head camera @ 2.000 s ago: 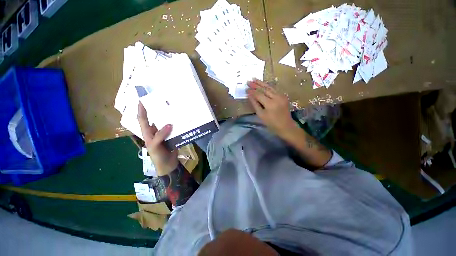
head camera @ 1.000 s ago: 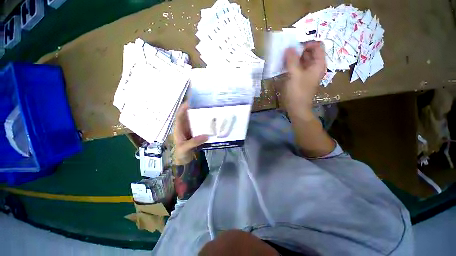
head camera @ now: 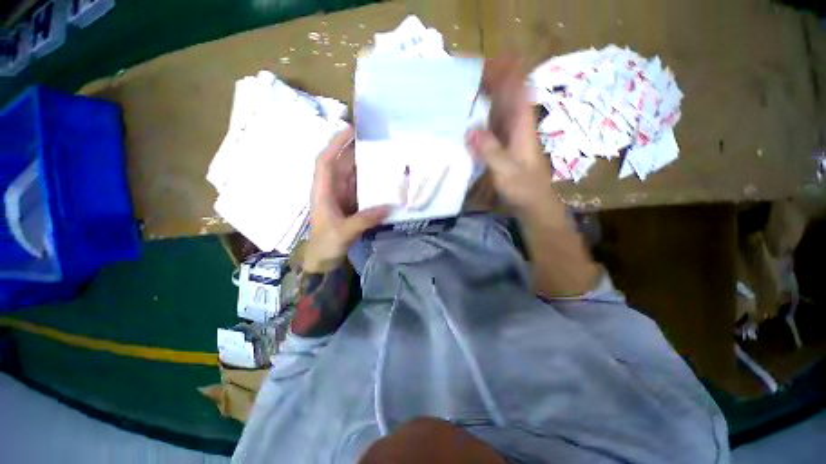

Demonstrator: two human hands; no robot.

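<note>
My left hand point(head camera: 340, 204) grips the left side of a white retail box point(head camera: 418, 181), which faces me with a pale product picture and a dark strip at its near edge. A plain white panel, seemingly the box flap point(head camera: 418, 95), stands at its far side. My right hand point(head camera: 516, 149) is blurred at the box's right edge; whether it holds anything cannot be told. Instruction leaflets point(head camera: 272, 163) lie left of the box. The column of cards point(head camera: 410, 38) is mostly hidden behind the flap. Small packets point(head camera: 607, 109) lie heaped at the right.
The brown cardboard bench cover point(head camera: 743, 100) runs across the view. A blue tote point(head camera: 86, 181) stands at far left. Box stock point(head camera: 261, 294) is low at my left, above a brown carton point(head camera: 240, 390). More torn cardboard and white strips point(head camera: 756, 367) lie low at right.
The box has moved up and now covers most of the card column. My right hand has come left from beside the packets to the box's right edge; the white piece near it is no longer distinct.
</note>
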